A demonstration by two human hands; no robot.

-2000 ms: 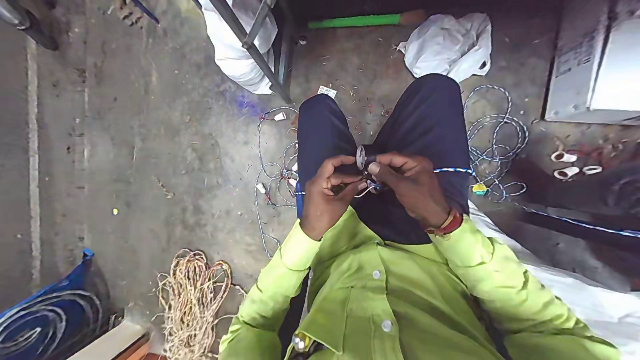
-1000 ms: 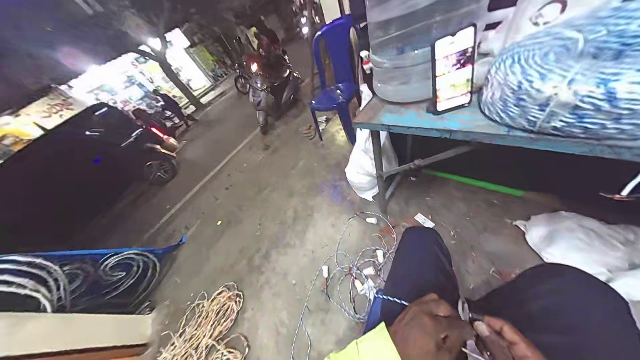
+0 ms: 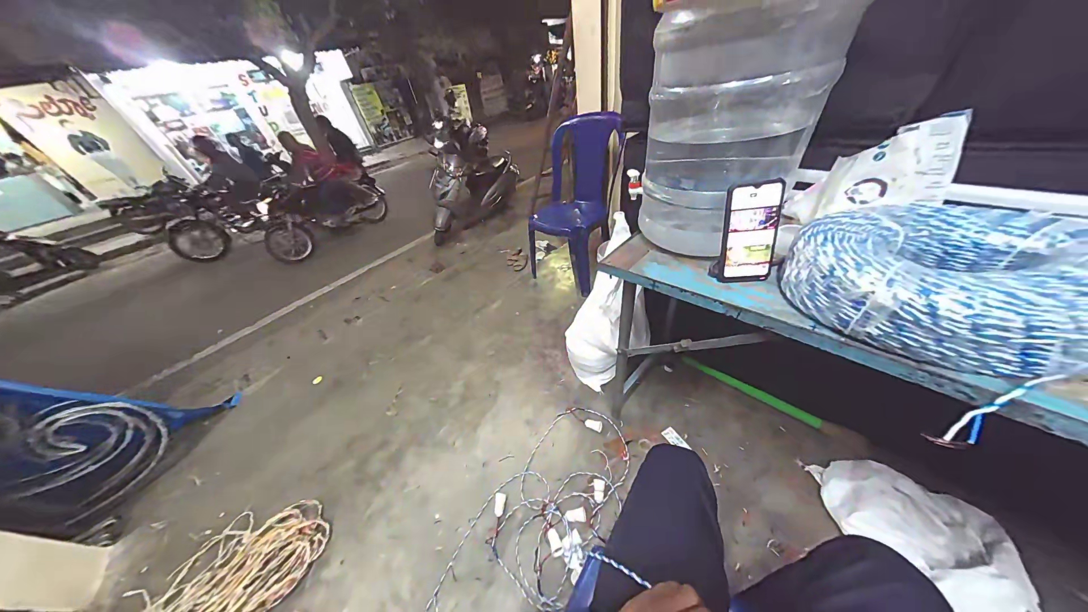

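Note:
Only the top of one of my hands, seemingly my left hand [image 3: 665, 597], shows at the bottom edge, between my knees. A blue-and-white twisted wire [image 3: 620, 567] runs over my thigh to it; the fingers are cut off by the frame, so its grip is hidden. My right hand is out of the picture. Left of my knee, a loose tangle of the same twisted wire [image 3: 520, 476] with several white bulb holders [image 3: 575, 515] lies on the concrete floor.
A blue metal table [image 3: 714, 289] carries a large water bottle [image 3: 722, 127], a propped phone [image 3: 751, 229] and a wrapped coil of blue-and-white wire [image 3: 926, 289]. White bags [image 3: 926, 527], a blue plastic chair [image 3: 578, 187], a beige wire bundle [image 3: 246, 561] and a parked scooter [image 3: 467, 183] stand or lie around.
The view has swung up from my lap to the street. Both hands were together at a small part between my knees; now only one shows. The dark car on the street has gone from view.

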